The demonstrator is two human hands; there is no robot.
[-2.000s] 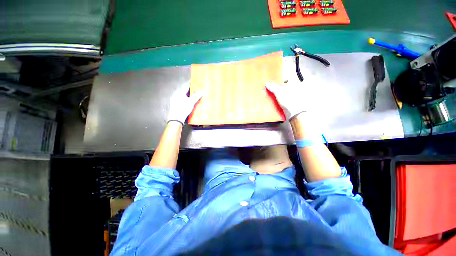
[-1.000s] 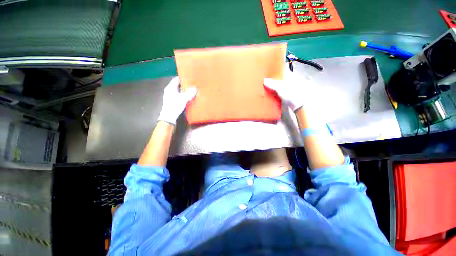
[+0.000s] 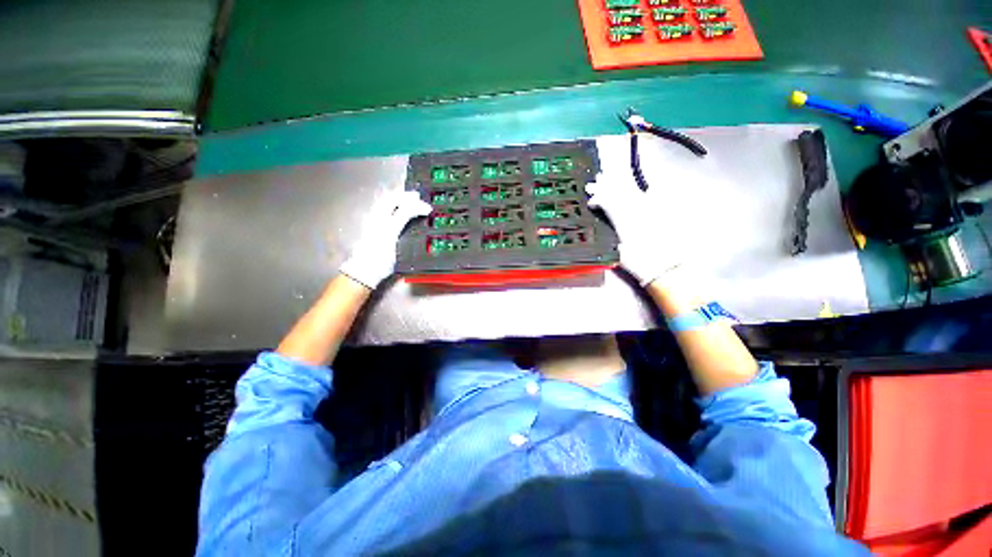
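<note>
A black solder pallet lies in front of me on the bare metal sheet, its underside with small openings facing up. Green circuit boards show through the openings in rows. A red-orange foam sheet lies under the pallet, its front edge showing. My left hand, in a white glove, grips the pallet's left edge. My right hand, also gloved, grips its right edge. The fingers under the edges are hidden.
Flush cutters lie open behind my right hand. A black brush and a blue tool with a yellow tip are at the right, near a fan. A foam sheet with boards is on the green belt. Red sheets fill the right bin.
The stack between my hands has been turned over: the foam sheet was on top and now the black pallet faces up, lying lower on the metal sheet.
</note>
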